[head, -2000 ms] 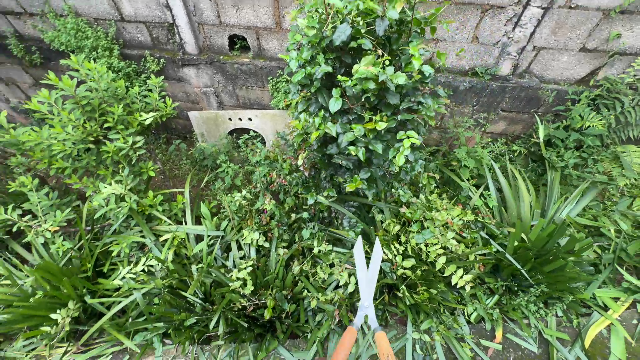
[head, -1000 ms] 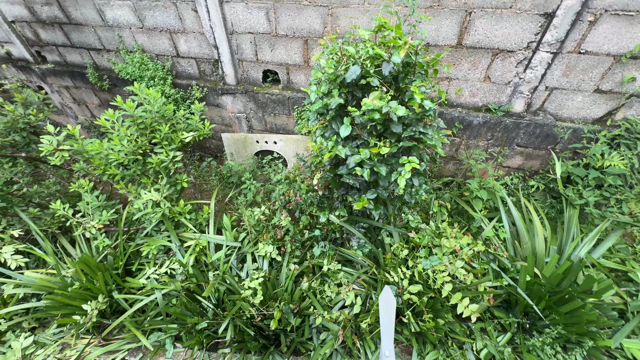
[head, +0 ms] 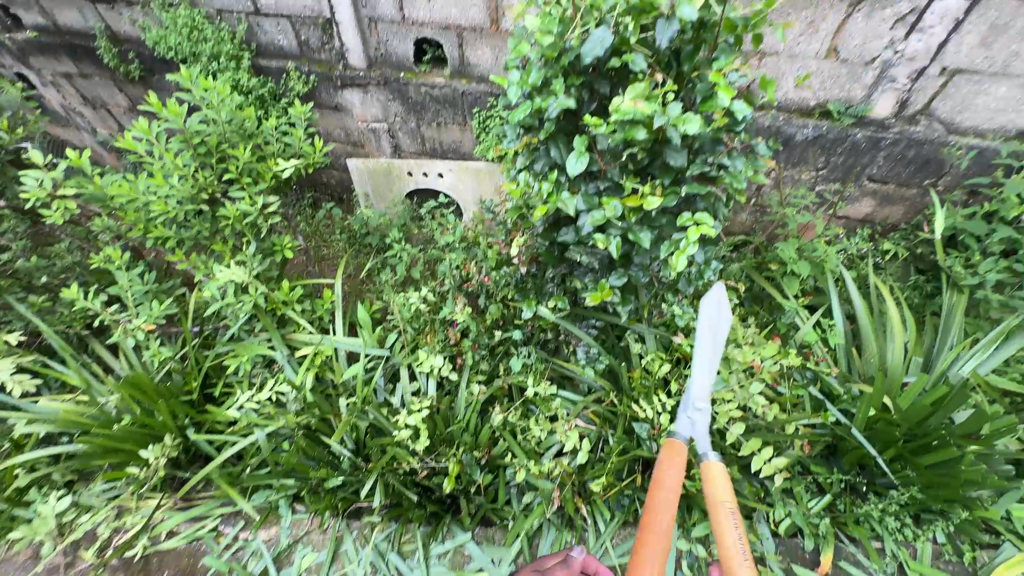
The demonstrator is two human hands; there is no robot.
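A pair of hedge shears [head: 704, 360] with orange wooden handles points up and away from me at the lower right, its blades together. My left hand [head: 564, 564] shows only as fingertips at the bottom edge, just left of the left handle; its grip is below the frame. Of my right hand [head: 714, 569] a sliver shows between the two handles, and what it holds is hidden. The blade tips overlap the view of the low plants, just below a tall leafy bush [head: 632, 152].
A concrete block wall [head: 848, 60] runs behind the plants. A pale slab with an arched opening [head: 376, 180] leans near it. A light green shrub [head: 200, 168] grows at left, a strap-leaved clump [head: 904, 344] at right. Cut leaves lie over a low edge [head: 184, 556] in front.
The shears' blades, spread two seconds ago, are together now. One second ago only a blade showed at the bottom; now both handles and some fingers are in view.
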